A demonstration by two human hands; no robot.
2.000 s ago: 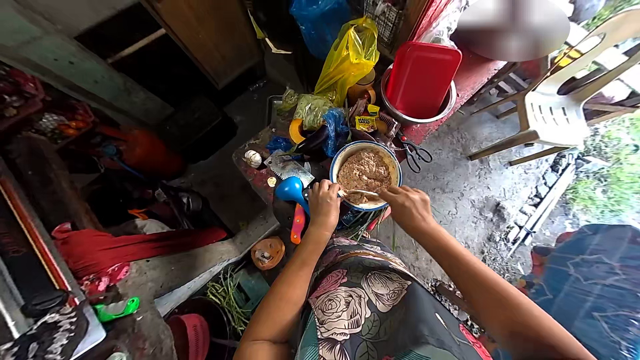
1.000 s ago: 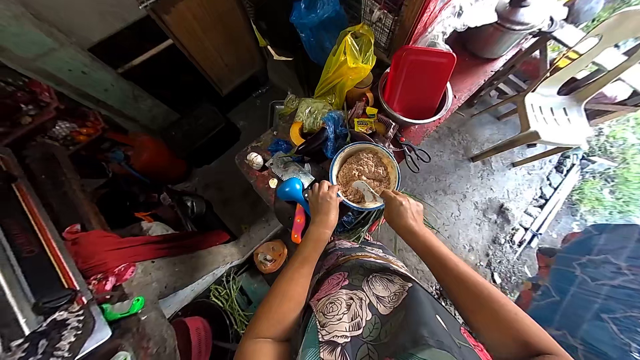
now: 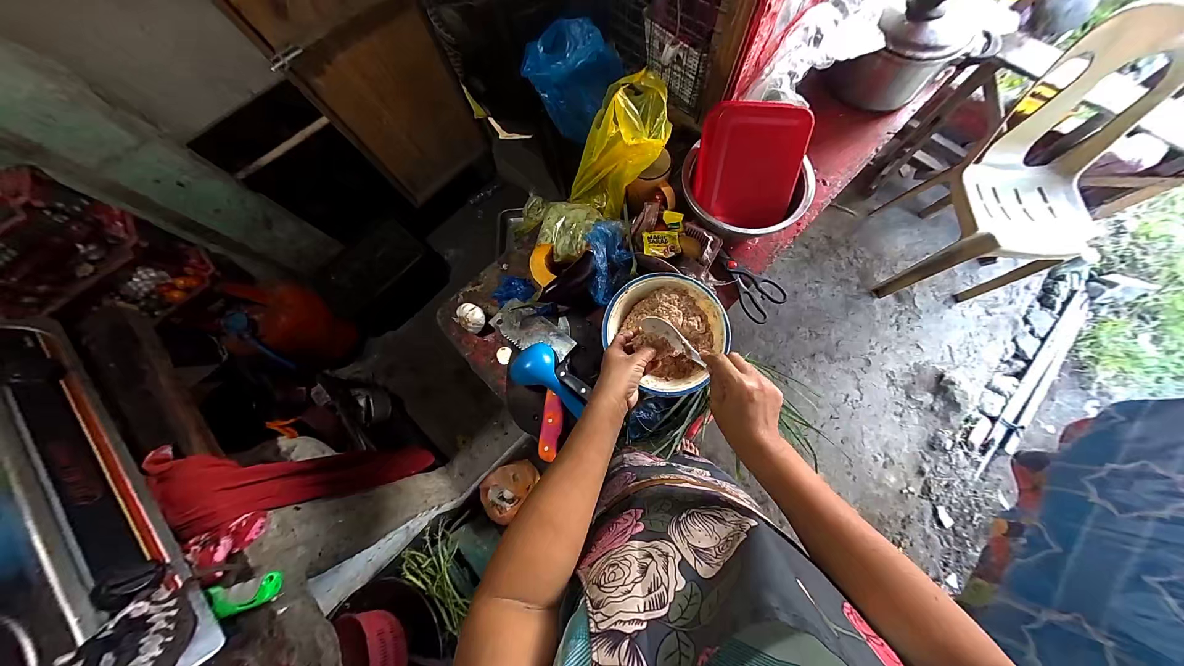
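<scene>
A white enamel bowl with a blue rim (image 3: 724, 324) holds a brown, ground-looking mixture (image 3: 680, 310). My right hand (image 3: 745, 400) is closed on the handle of a metal spoon (image 3: 668, 333), whose bowl rests on the mixture. My left hand (image 3: 624, 368) is at the bowl's left edge, its fingertips over the mixture near the spoon; whether they pinch anything or grip the rim is unclear. Left of the bowl lie a blue ladle (image 3: 535, 366), a knife with an orange-red handle (image 3: 550, 427) and a cleaver blade (image 3: 534, 331).
Black-handled scissors (image 3: 760, 294) lie right of the bowl. Behind it are a yellow plastic bag (image 3: 624, 139), a seasoning packet (image 3: 660, 243) and a red tray (image 3: 754, 162) in a metal basin. A plastic chair (image 3: 1027, 199) stands at right. Green stalks (image 3: 786, 407) stick out beneath the bowl.
My left hand has moved from the bowl's rim area inward, its fingers now over the mixture. The spoon in my right hand has shifted and changed angle in the bowl.
</scene>
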